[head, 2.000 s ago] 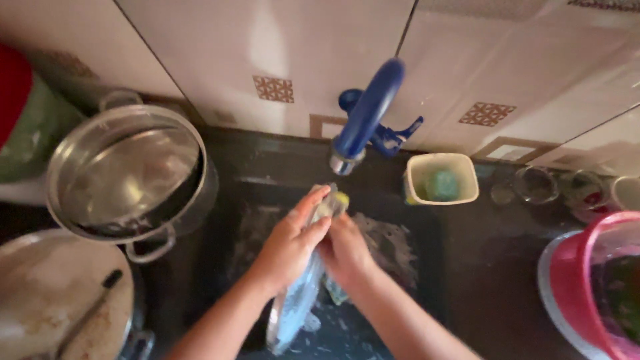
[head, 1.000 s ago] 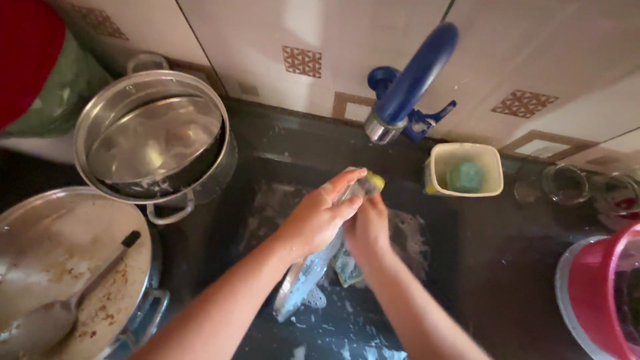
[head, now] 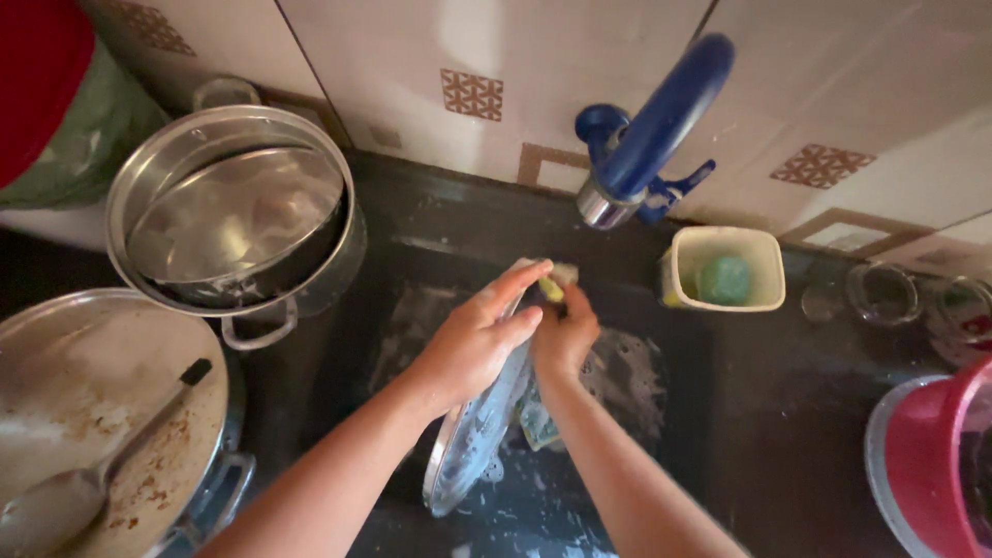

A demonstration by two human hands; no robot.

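Observation:
A soapy round lid [head: 473, 446] with a metal rim, seemingly glass, stands tilted on edge over the dark sink [head: 620, 372]. My left hand [head: 477, 333] grips its upper part, thumb on one side. Against the lid's far edge, my right hand [head: 567, 325] holds a yellowish scrubbing sponge [head: 552, 288], partly hidden by the fingers. Below my right wrist lies a greenish, foamy cloth or pad [head: 536, 418]; its exact kind is unclear. The blue faucet [head: 659, 116] arches above and beyond both hands, with no water seen running.
At left stand a steel pot [head: 353, 232] with a lid tilted inside and a large pan [head: 46, 333] with a spoon [head: 147, 434] on it. A square tub [head: 763, 271] holding a green lump, glass jars [head: 883, 293] and a pink bucket [head: 922, 449] are at right.
My right hand's fingers now stand a little apart from my left fingers, showing more of the yellowish sponge between them. Both hands stay on the lid.

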